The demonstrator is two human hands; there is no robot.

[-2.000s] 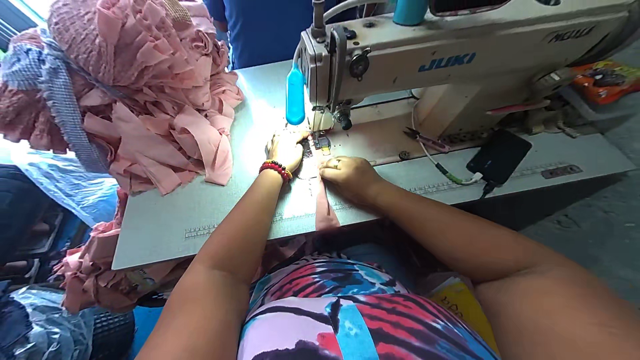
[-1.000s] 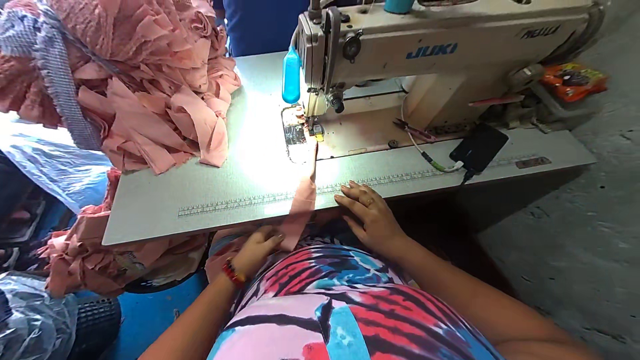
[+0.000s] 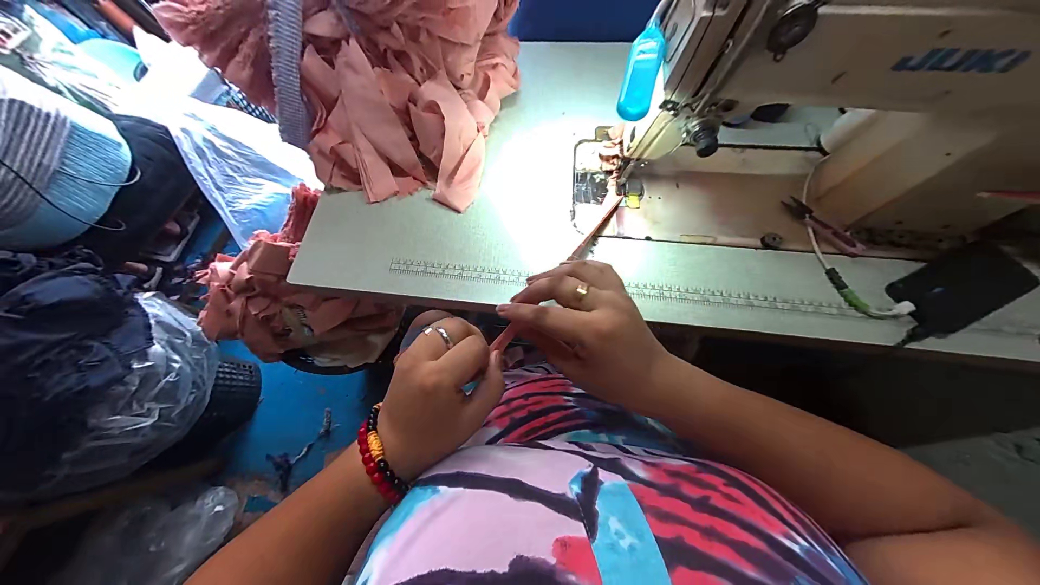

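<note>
A narrow pink fabric strip [image 3: 597,230] runs from under the presser foot of the sewing machine [image 3: 853,61] down over the table's front edge. My left hand [image 3: 445,382], with a ring and a beaded bracelet, pinches the strip just below that edge. Close by on the right, my right hand [image 3: 581,329] has its fingers closed on the same strip at the edge. Part of the strip is hidden by the fingers. A heap of pink fabric strips [image 3: 390,106] lies at the table's left, tied with a grey woven band [image 3: 286,69].
A printed ruler scale [image 3: 731,296] runs along the front of the table [image 3: 349,236]. A black box with a cable [image 3: 963,288] and small thread snips [image 3: 821,227] lie at the right. More pink strips [image 3: 276,301] hang below the left corner, near plastic bags [image 3: 154,382].
Both hands were near the needle two seconds ago, then came back to the front edge. Since one second ago the strip has become narrow and folded between them. The view has moved closer.
</note>
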